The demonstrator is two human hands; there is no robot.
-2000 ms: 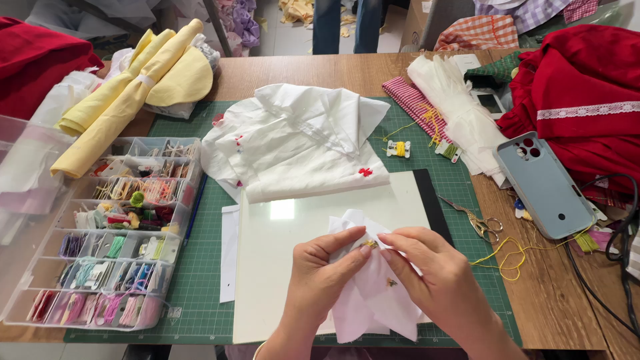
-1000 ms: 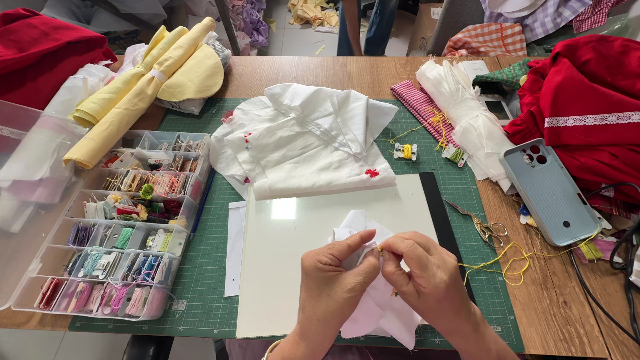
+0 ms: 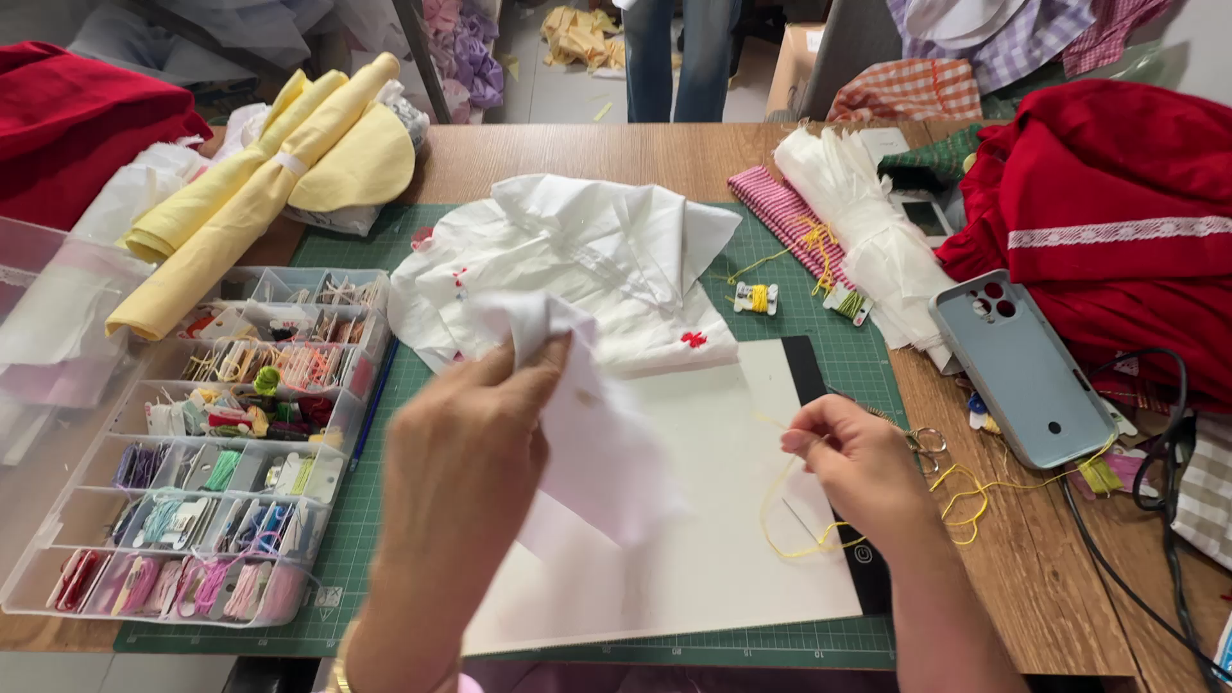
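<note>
My left hand (image 3: 481, 433) pinches a small white cloth (image 3: 597, 452), lifted and blurred above a white light pad (image 3: 674, 577); a small dark mark shows on the cloth. To its right my right hand (image 3: 852, 457) has thumb and forefinger closed on yellow thread (image 3: 794, 553), which loops below the fingers and trails right. A needle (image 3: 801, 518) shows under this hand, over the pad. Behind the hands lies a larger white cloth (image 3: 577, 269) with small red embroidery. A bobbin of yellow thread (image 3: 757, 298) rests on the green cutting mat (image 3: 770, 635).
A divided plastic box of threads (image 3: 231, 462) stands left, beside rolled yellow fabric (image 3: 250, 202). Scissors (image 3: 926, 445), a grey-blue phone (image 3: 1025, 371), black cables (image 3: 1088, 539) and red fabric (image 3: 1126, 231) lie right. A person in jeans (image 3: 683, 58) stands beyond the table (image 3: 597, 149).
My hands, close together over the small white cloth before, have moved apart. The left one has raised the cloth up and to the left; the right one has moved right with the thread.
</note>
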